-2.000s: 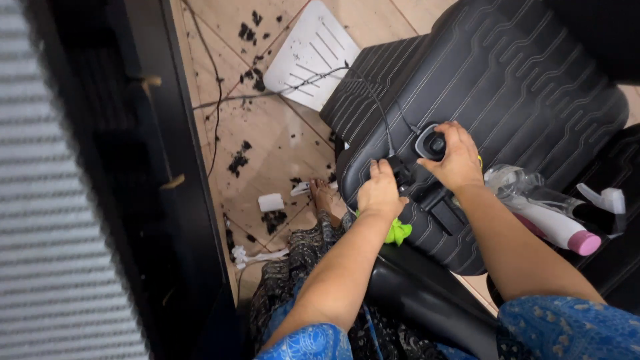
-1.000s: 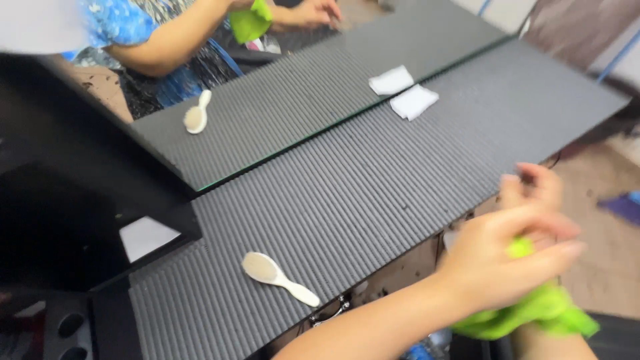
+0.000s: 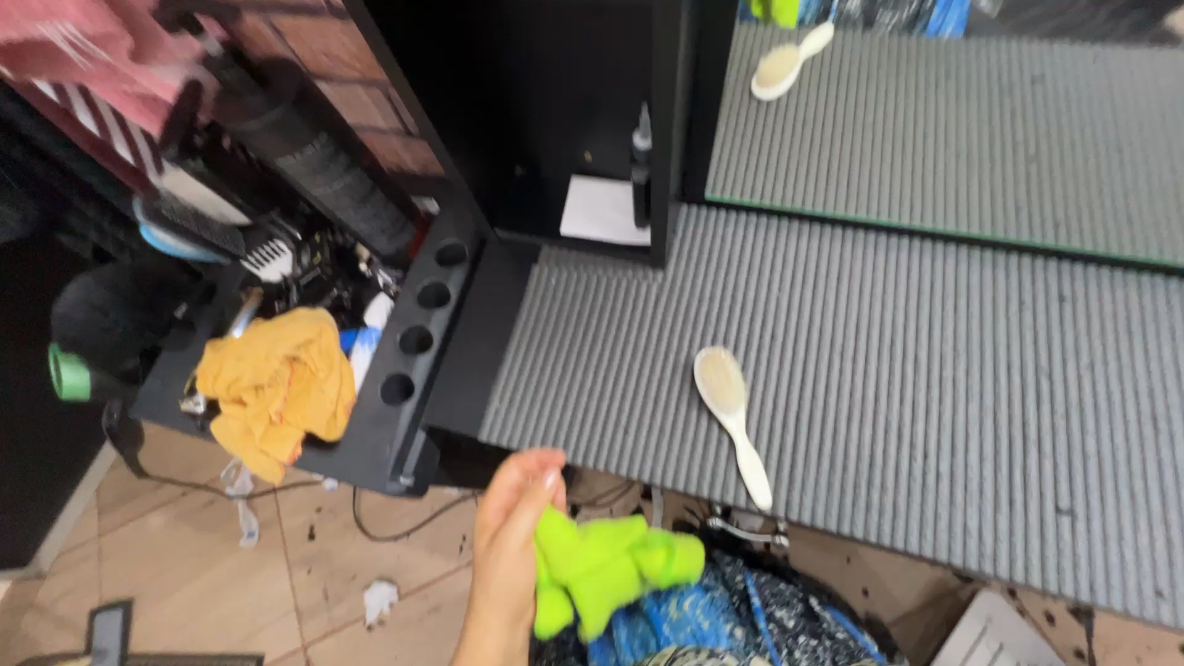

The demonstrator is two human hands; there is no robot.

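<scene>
My left hand point(image 3: 513, 546) is low in the head view, fingers upward, with a crumpled lime-green cloth point(image 3: 606, 564) held against its palm side. Part of the grip is hidden by the hand and the cloth. My right hand is outside the picture. To the right of the cloth and above it, a white hairbrush point(image 3: 726, 398) with pale bristles lies on the grey ribbed counter point(image 3: 879, 398), its handle pointing toward the front edge. A mirror point(image 3: 943, 139) behind the counter reflects the brush and some of the green cloth.
Left of the counter, a black tray point(image 3: 370, 453) with round holes bears a yellow cloth point(image 3: 277, 379), a white comb point(image 3: 268, 259) and a black bottle point(image 3: 314, 157). A small bottle point(image 3: 642, 176) stands in a dark shelf. Cables and dark hair clippings lie on the tiled floor.
The view has swung left along the counter, bringing the side tray into sight. Both hands were close together one second ago; now only the left shows. The black device touched earlier is out of view.
</scene>
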